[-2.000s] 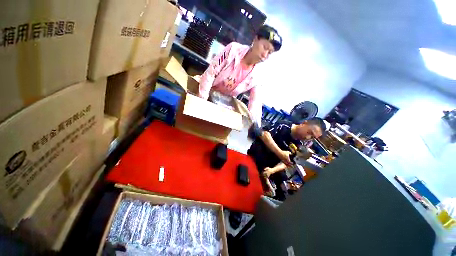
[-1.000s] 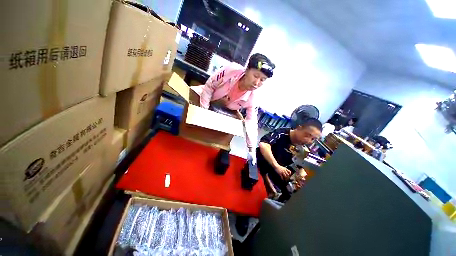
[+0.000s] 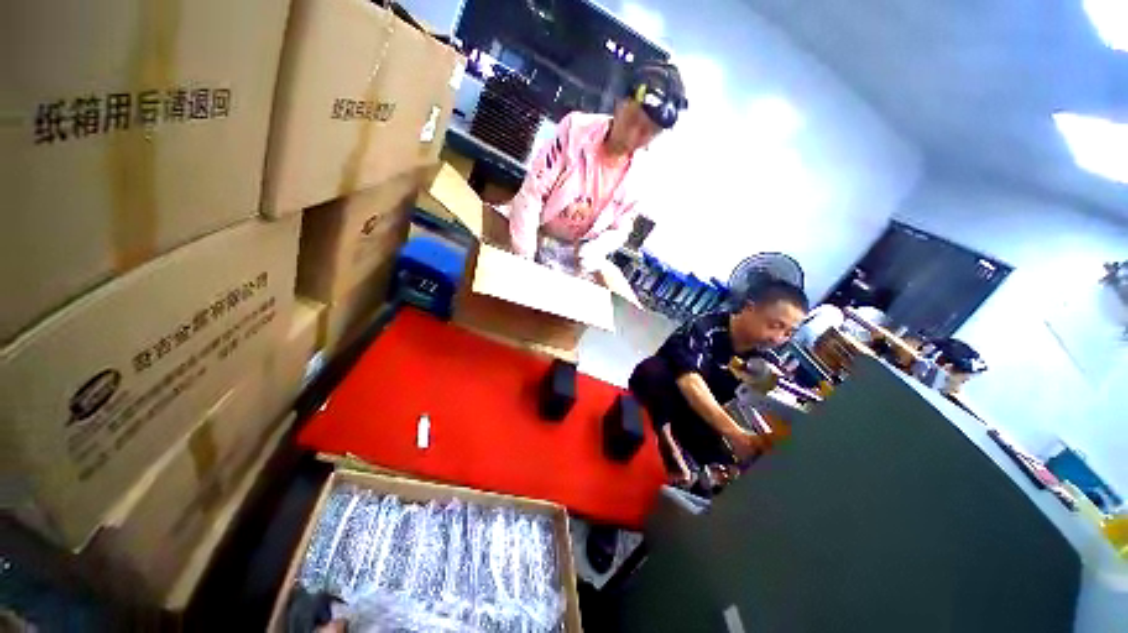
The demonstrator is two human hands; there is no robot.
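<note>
The parts carton (image 3: pixel 572 559) lies open at the bottom, filled with rows of silvery bagged parts (image 3: pixel 433 552). A loose crinkled clear bag lies over their near end. A dark shape (image 3: pixel 312 611) shows at the carton's near left corner, cut by the frame's bottom edge; I cannot tell what it is. Two black stacks of parts stand apart on the red table cover (image 3: pixel 482 427): one near its far edge (image 3: pixel 559 391), one at its right (image 3: pixel 623 427). A small white piece (image 3: pixel 423 430) lies at the left. Neither of my hands is clearly seen.
Closed cartons (image 3: pixel 161 334) are stacked high at the left. A far open carton (image 3: pixel 526 303) stands beyond the red cover, with a person in pink reaching into it. A blue box (image 3: pixel 429 272) stands beside it. A seated person in black works at the right, behind a grey-green panel (image 3: pixel 866 519).
The person in pink has withdrawn a hand from the right stack, back to the far carton, and stands more upright. The right stack looks taller than two seconds ago. The seated person's arm has moved.
</note>
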